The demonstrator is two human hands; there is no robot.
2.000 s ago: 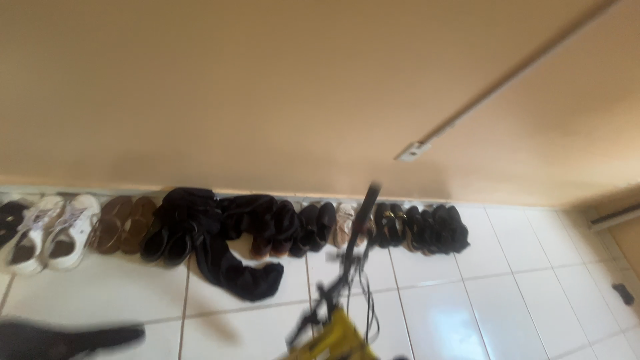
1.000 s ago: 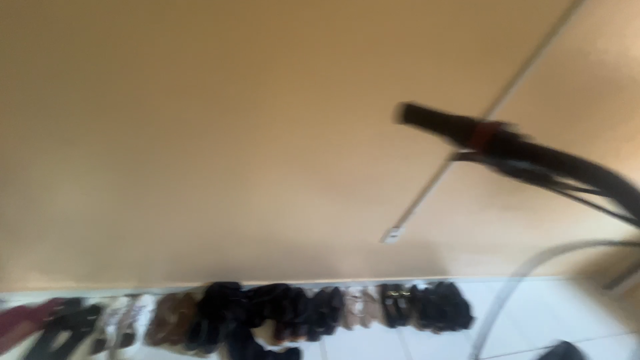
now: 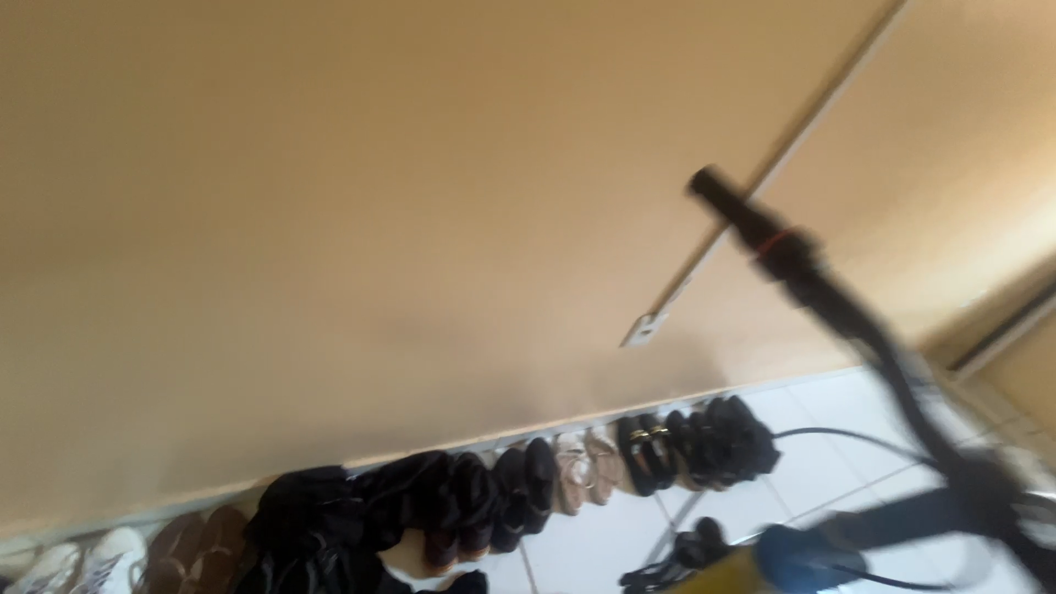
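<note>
Neither of my hands is in view. A black bicycle handlebar (image 3: 883, 355) with a dark grip (image 3: 734, 206) and a thin red ring rises at the right, blurred. Below it, a blue and yellow part of the bicycle frame (image 3: 800, 557) shows at the bottom edge. Shoes stand in a row on the white floor along the wall: white sneakers (image 3: 111, 561), brown sandals (image 3: 194, 553), beige sandals (image 3: 586, 466) and several black pairs (image 3: 524, 491). Black cloth (image 3: 305, 520) lies over or among the shoes left of the middle.
A beige wall (image 3: 330, 247) fills most of the view. A white socket box (image 3: 643, 330) sits on it, with a cable conduit (image 3: 825, 107) running up to the right. White floor tiles (image 3: 577, 553) lie below, and a dark-edged strip (image 3: 1006, 322) is at the far right.
The handlebar shows much larger than two seconds ago, and since one second ago it has turned to slope more steeply. The view has shifted. The shoes appear in the same row.
</note>
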